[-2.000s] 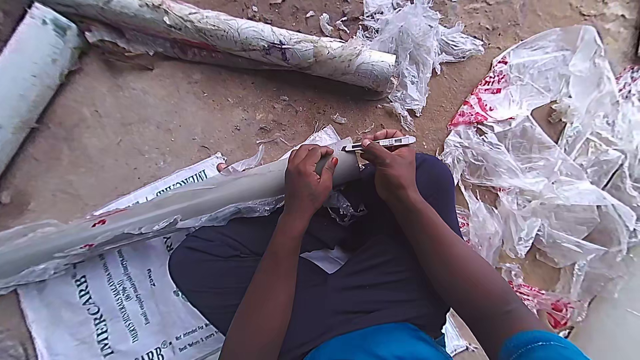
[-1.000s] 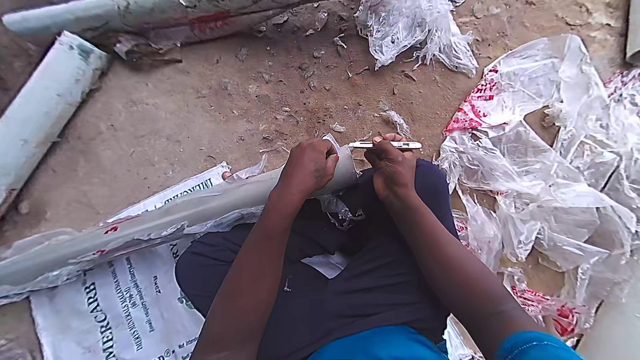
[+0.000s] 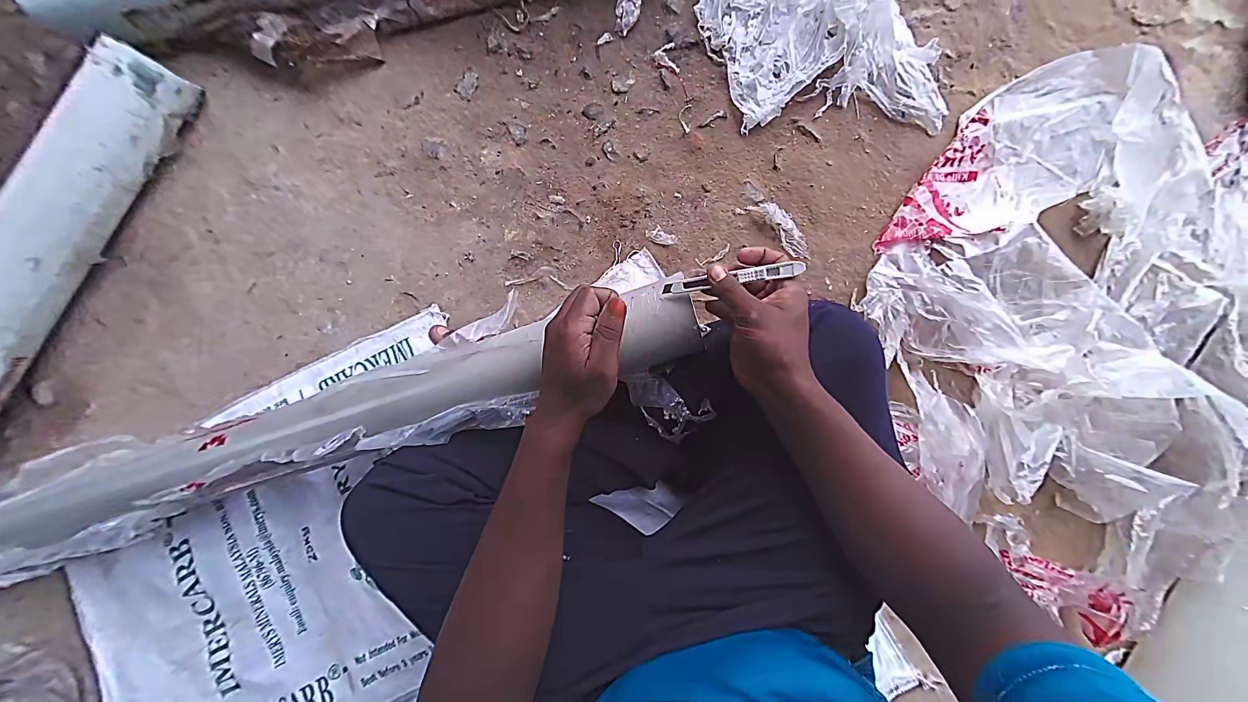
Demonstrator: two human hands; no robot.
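A long grey tube (image 3: pixel 439 387) lies across the lap from the left, with torn clear plastic film (image 3: pixel 351 444) along its lower side. My left hand (image 3: pixel 582 353) is closed on top of the tube near its right end; whether it pinches film there I cannot tell. My right hand (image 3: pixel 765 317) holds a slim white utility knife (image 3: pixel 746 277) between thumb and fingers. The knife's tip points left, at the upper surface of the tube's end. A small white scrap (image 3: pixel 641 507) rests on the dark trousers.
A printed white sack (image 3: pixel 244 585) lies under the tube. Crumpled clear film with red print (image 3: pixel 1063 331) is heaped on the right, and more shredded film (image 3: pixel 819 58) lies at the top. Another tube (image 3: pixel 83 185) is at the upper left.
Between one second ago and now, the knife's tip has come down onto or close to the tube's end. The left hand stays on the tube. The view has shifted.
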